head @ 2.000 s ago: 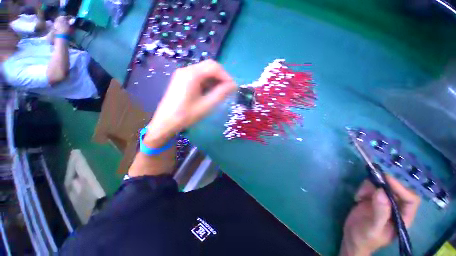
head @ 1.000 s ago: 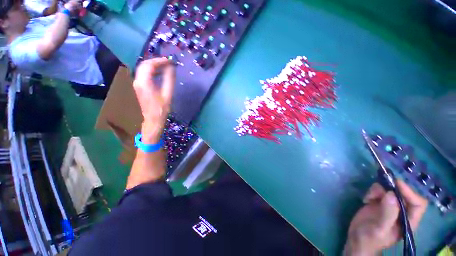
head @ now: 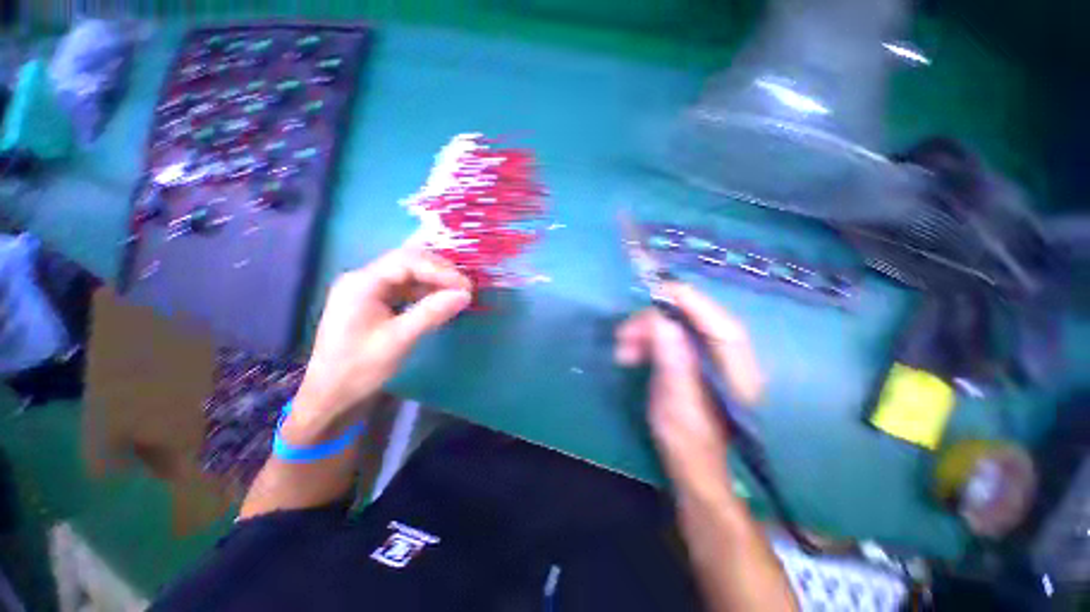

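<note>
The picture is blurred. A pile of red lead wires with white ends (head: 484, 203) lies on the green mat. My left hand (head: 389, 317) is at the near edge of the pile, thumb and index finger close together; I cannot tell if a wire is between them. My right hand (head: 693, 365) holds the soldering iron (head: 721, 395) like a pencil, its tip up and to the left. The tip is near the left end of a row of small black housings (head: 753, 261) on the mat.
A black tray (head: 227, 287) with many finished parts stands at the left. An open cardboard box (head: 144, 383) with small dark parts is below the bench edge. A clear extractor hood (head: 789, 132) is at the back right. A yellow sponge (head: 913, 405) and a yellow-rimmed roll (head: 986, 484) lie at the right.
The view has swung right. My left hand has moved from over the tray to the wire pile. My right hand still holds the iron by the row of housings.
</note>
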